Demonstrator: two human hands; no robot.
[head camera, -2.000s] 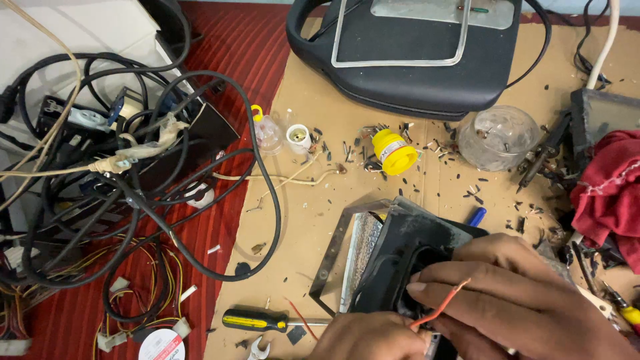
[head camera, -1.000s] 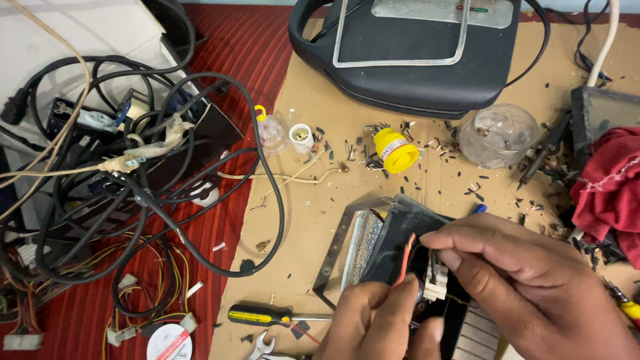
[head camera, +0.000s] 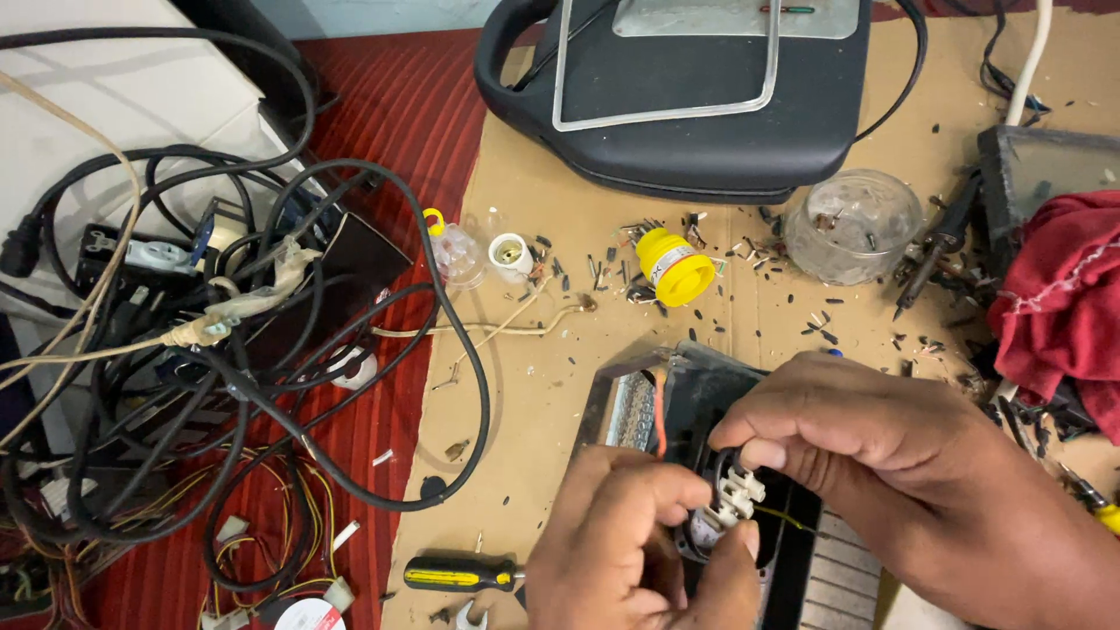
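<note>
My left hand (head camera: 634, 538) has its thumb and fingertips at a small white plastic connector (head camera: 738, 497) that sits in a round opening of a black device housing (head camera: 696, 385). An orange-red wire (head camera: 660, 411) with a bare end rises from between the fingers of that hand. On the other side, my right hand (head camera: 857, 455) pinches something dark, partly hidden, at the top of the connector. A thin yellow-green wire (head camera: 783, 518) runs out to the right below my right hand. The inside of the housing is mostly covered by my hands.
A yellow-and-black screwdriver (head camera: 459, 573) lies at lower left. Tangled black cables (head camera: 437, 306) fill the left side. Beyond the housing are a yellow plastic spool (head camera: 674, 267), a clear round container (head camera: 853, 227) and a black appliance (head camera: 682, 131). A soldering iron (head camera: 936, 245) and red cloth (head camera: 1063, 306) are at right.
Both hands have shifted over the housing since the first frame, uncovering the white connector. The orange-red wire, which pointed right over the fingers at first, now stands up at the left.
</note>
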